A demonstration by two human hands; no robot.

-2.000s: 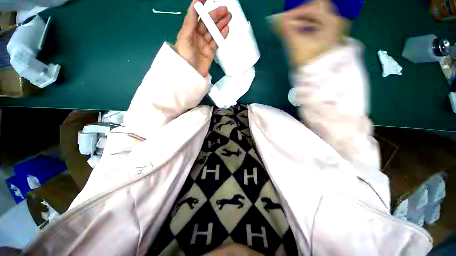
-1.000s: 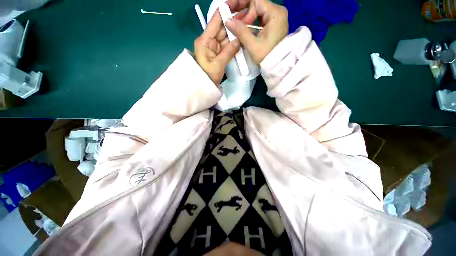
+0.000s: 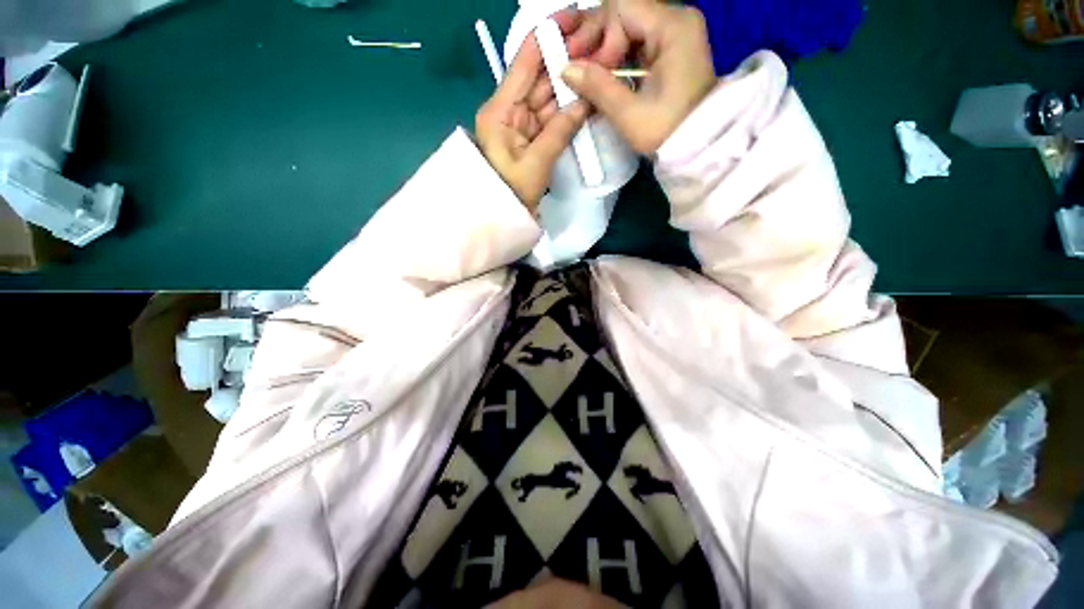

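Note:
A glossy white camera housing (image 3: 606, 161) is held upright in front of me at the bench's near edge, its bent lower part close to my body. My left hand (image 3: 523, 125) grips its slim white side arm from the left. My right hand (image 3: 654, 77) pinches a thin cotton swab (image 3: 630, 73) against the upper part of the housing. The swab's tip is hidden by my fingers. The top of the housing is cut off by the picture's edge. A blue cleaning cloth (image 3: 785, 33) lies crumpled just beyond my right hand.
A spare swab (image 3: 384, 44) lies at the back left. Another white unit (image 3: 54, 167) stands at the left end. On the right are a tissue scrap (image 3: 921, 152), a translucent bottle (image 3: 996, 117) and an orange can (image 3: 1051, 20). Cartons with white parts (image 3: 1001, 458) are below the bench edge.
My right hand has come from the blue cloth to the housing and now holds a swab there. My left hand has shifted its hold on the side arm. The cloth lies free.

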